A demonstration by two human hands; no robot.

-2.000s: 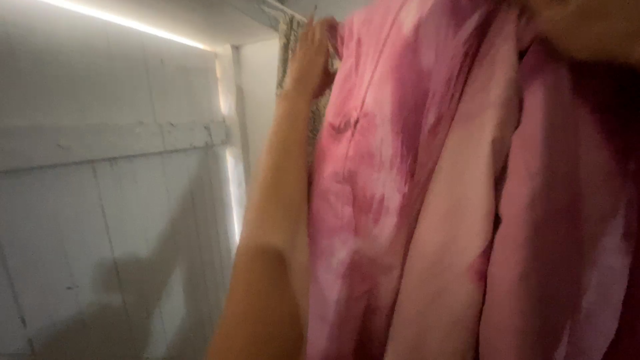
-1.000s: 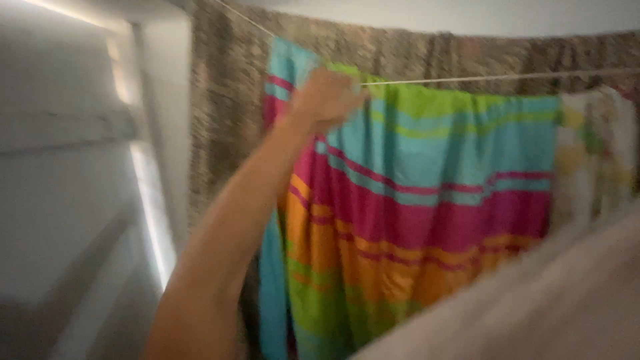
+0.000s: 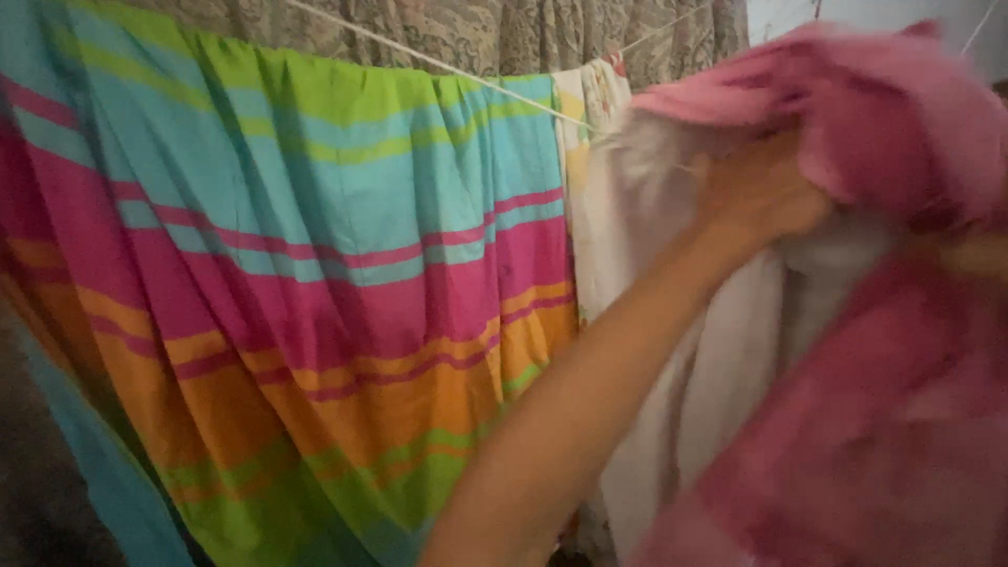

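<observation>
My left hand [image 3: 760, 189] reaches up at the right of the head view, blurred, against a pale cloth [image 3: 654, 236] that hangs near the clothesline; its fingertips go behind the pink cloth, so its hold cannot be told. The pink cloth [image 3: 866, 102] is bunched above and right of it, with a darker pink length [image 3: 850, 409] hanging below. My right hand [image 3: 976, 256] is only partly seen at the right edge, blurred beside the pink cloth; its fingers are hidden.
A striped cloth [image 3: 354, 189] in green, blue, magenta and orange hangs at the left. A white line [image 3: 441, 63] slants across in front of a patterned curtain [image 3: 472, 31]. A light patterned cloth [image 3: 573, 94] hangs beside the striped one.
One second ago my left hand was at the top of the striped cloth; now it is beside the pink cloth. The view has swung right.
</observation>
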